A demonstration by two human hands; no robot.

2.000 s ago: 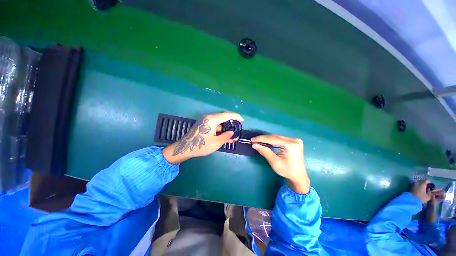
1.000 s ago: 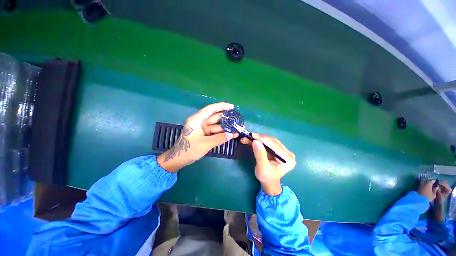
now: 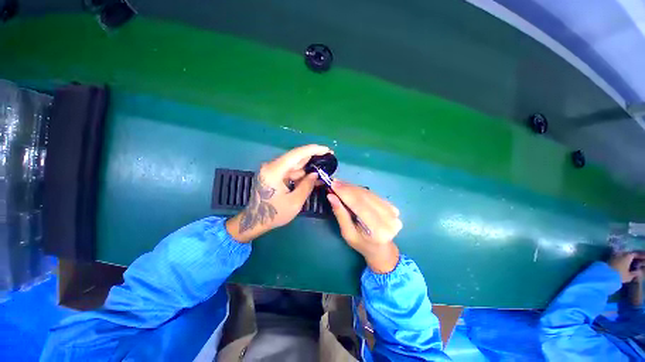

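My left hand [image 3: 272,191] holds a round black unit [image 3: 322,165] between its fingers, above the bench. My right hand [image 3: 368,218] grips tweezers [image 3: 327,178] like a pen, with the bright tips at the face of the unit. A slotted black strip [image 3: 233,189] lies flat on the bench, partly hidden under both hands. Whether the tweezer tips hold a piece is too small to tell.
Round black units [image 3: 318,57] stand spaced along the green belt [image 3: 396,106] beyond the bench. A stack of black strips [image 3: 76,173] and clear plastic trays [image 3: 22,177] are at the left. Another person's blue sleeve [image 3: 581,293] and hands are at the far right.
The tweezer tips have moved from beside the slotted strip up to the held unit, and my right hand has shifted left. The unit has tilted. Units on the belt have shifted slightly.
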